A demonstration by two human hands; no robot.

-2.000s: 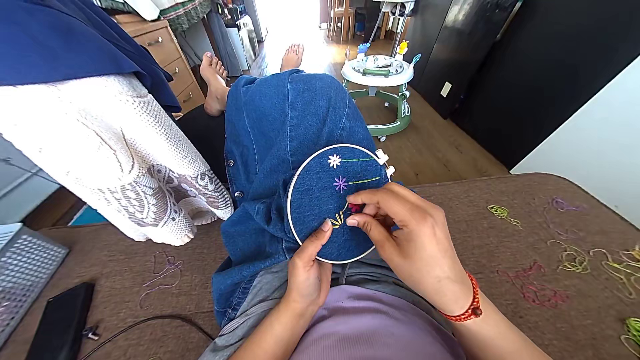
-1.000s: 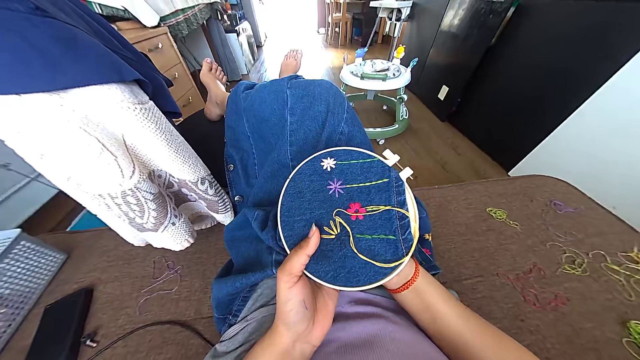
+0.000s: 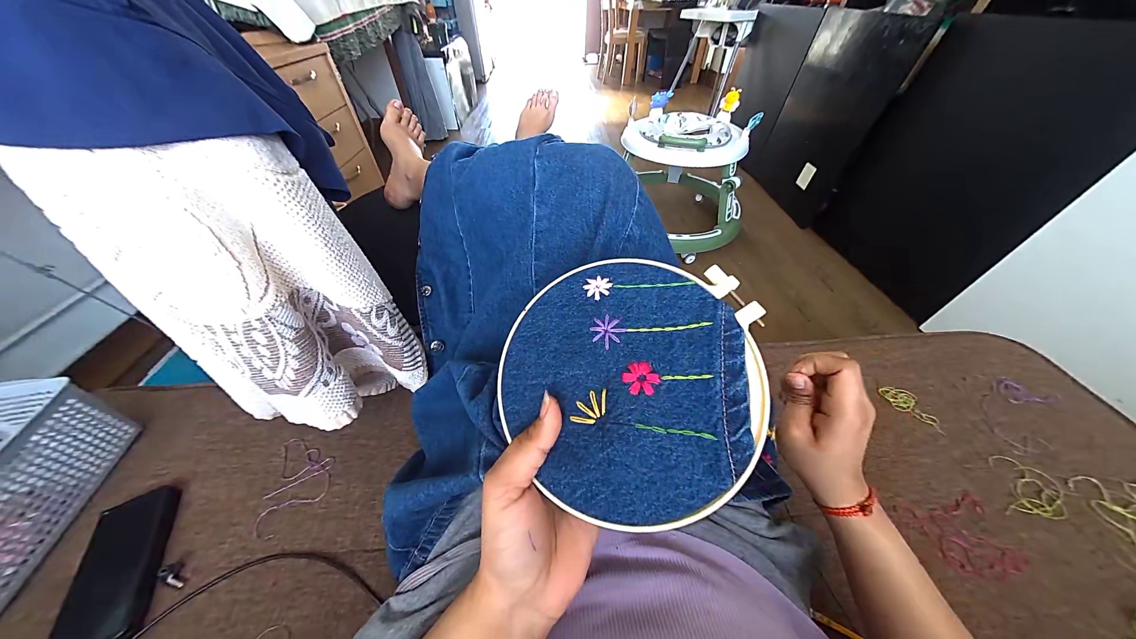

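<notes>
My left hand grips the lower left rim of a round embroidery hoop, thumb on the front, other fingers behind. Denim fabric is stretched in the hoop. It bears a pale pink flower, a purple flower and a red-pink flower with green stems, and several yellow petal loops near my thumb. Just right of the hoop is my right hand, fingers curled and pinched, with a red bracelet at the wrist. Whether it holds a needle or thread cannot be made out.
Brown upholstery holds loose purple thread, a black phone-like object, a cable and a grey plastic basket at left. Red thread and green thread lie at right. A baby walker stands on the floor ahead.
My right hand has come out from behind the hoop to its right side. The long yellow thread that lay over the fabric front is no longer seen there.
</notes>
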